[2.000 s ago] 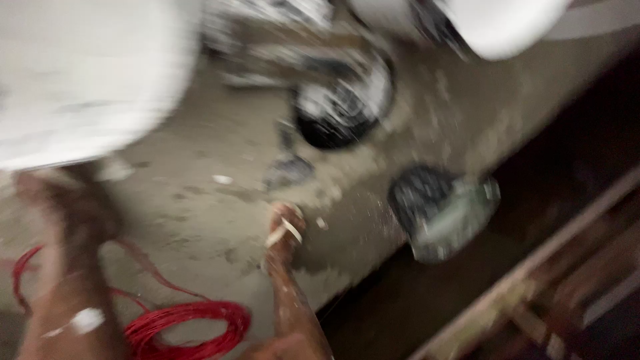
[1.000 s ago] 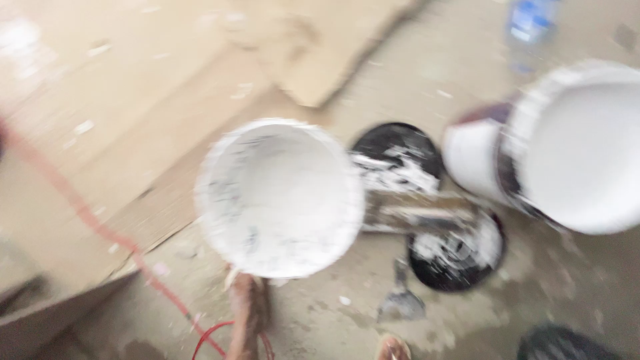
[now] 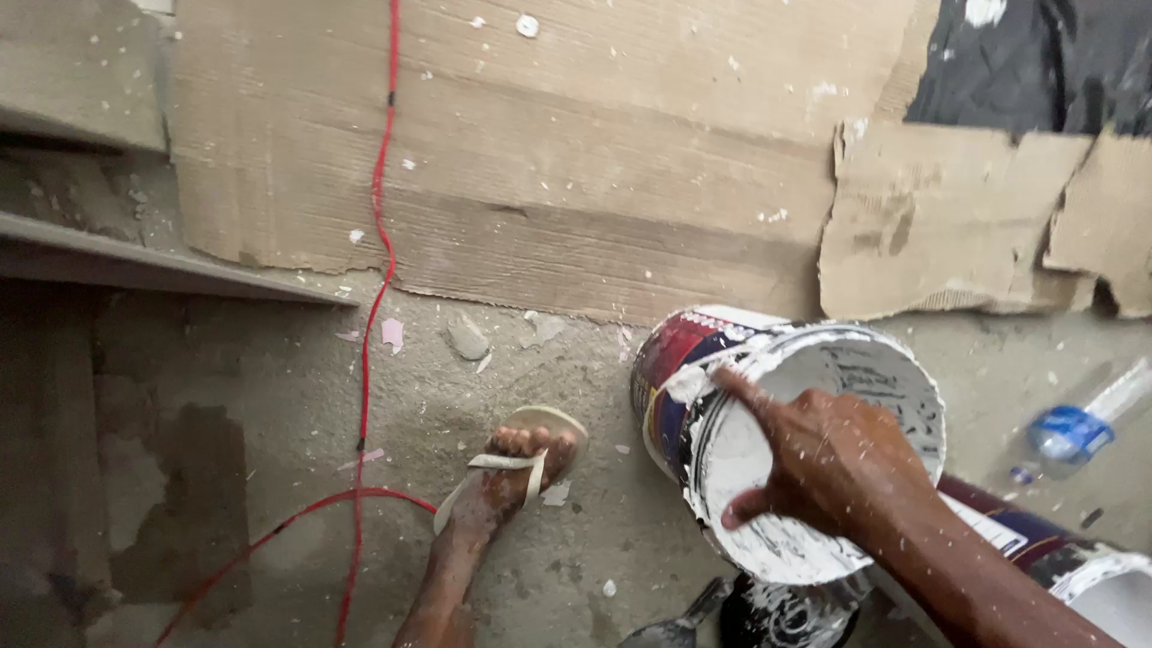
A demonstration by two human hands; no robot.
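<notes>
My right hand (image 3: 832,459) reaches over the mouth of a paint bucket (image 3: 661,387) smeared with white. Its index finger points to the left rim near the handle, and the thumb is spread apart over the opening; whether it touches the rim I cannot tell. White material coats the inside of the bucket. Below it lie a round black lid (image 3: 783,616) smeared with white and a putty knife (image 3: 670,630), partly cut off by the frame. A second bucket (image 3: 1035,531) stands at the lower right, partly behind my forearm. My left hand is out of view.
Cardboard sheets (image 3: 594,180) cover the upper floor, with black plastic sheeting (image 3: 1035,63) at the top right. A red cable (image 3: 364,387) runs down the left, near my sandalled foot (image 3: 513,468). A plastic bottle (image 3: 1071,436) lies at the right. A board edge (image 3: 180,261) juts in from the left.
My right hand has come into view over a bucket, which now shows its labelled side. The view has swung toward the cardboard and the red cable.
</notes>
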